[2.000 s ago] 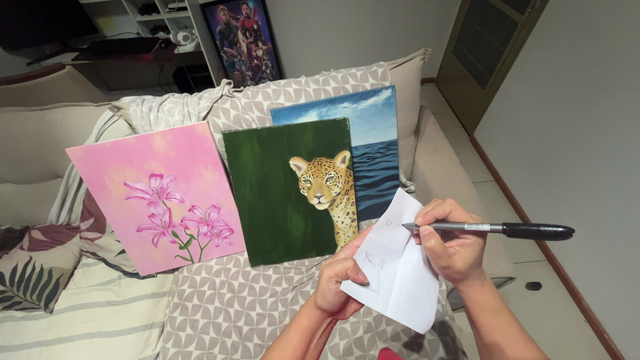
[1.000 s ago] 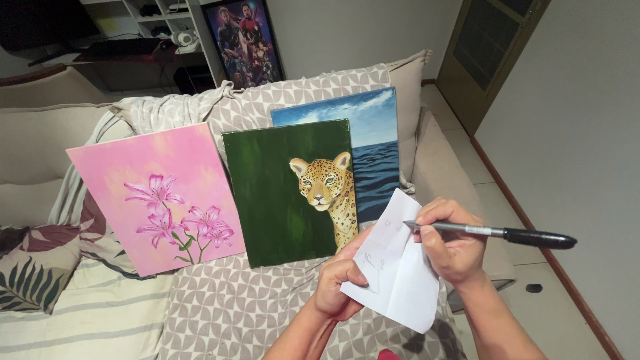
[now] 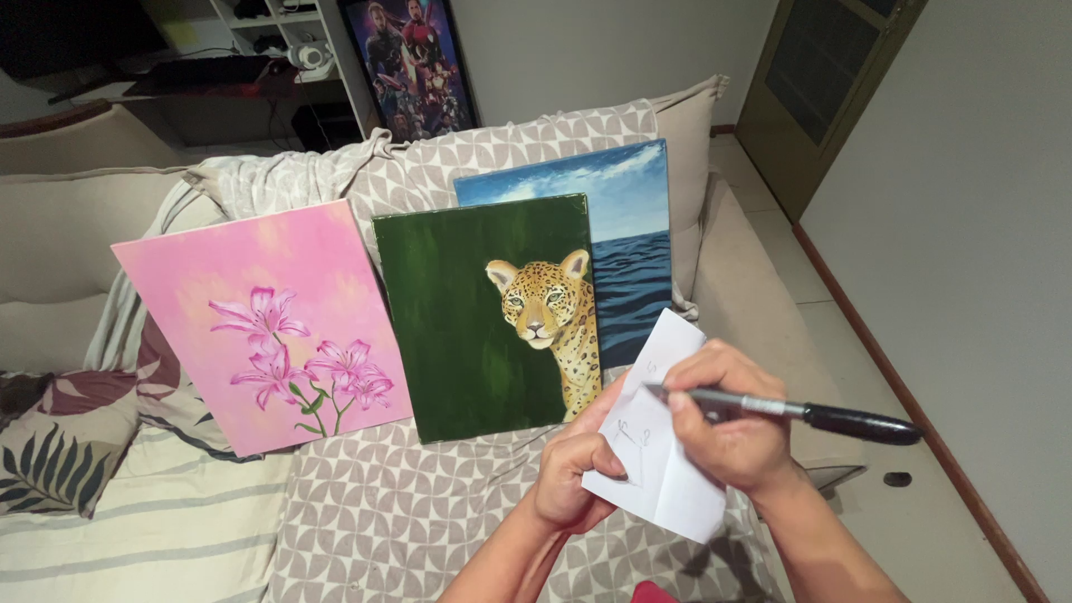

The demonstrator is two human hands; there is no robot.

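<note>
My left hand (image 3: 578, 473) grips a folded sheet of white paper (image 3: 674, 469) by its left side, thumb on top. Thin pen marks show on the paper. In my right hand (image 3: 733, 410) is a pen (image 3: 779, 408) with a black cap on its rear end, its tip at the paper's upper part. Behind the hands, three canvases lean on the sofa back: pink lilies on a pink ground (image 3: 260, 335) at left, a leopard or jaguar on dark green (image 3: 486, 335) in the middle, and a blue sea under clouds (image 3: 632, 251), partly covered by the middle one.
A patterned cover (image 3: 394, 519) lies over the sofa. At left are a leaf-print cushion (image 3: 67, 444) and a striped cloth (image 3: 159, 511). Beyond the sofa stand a framed poster (image 3: 410, 67), shelves with headphones (image 3: 310, 54) and a desk. A door (image 3: 821, 84) is at upper right.
</note>
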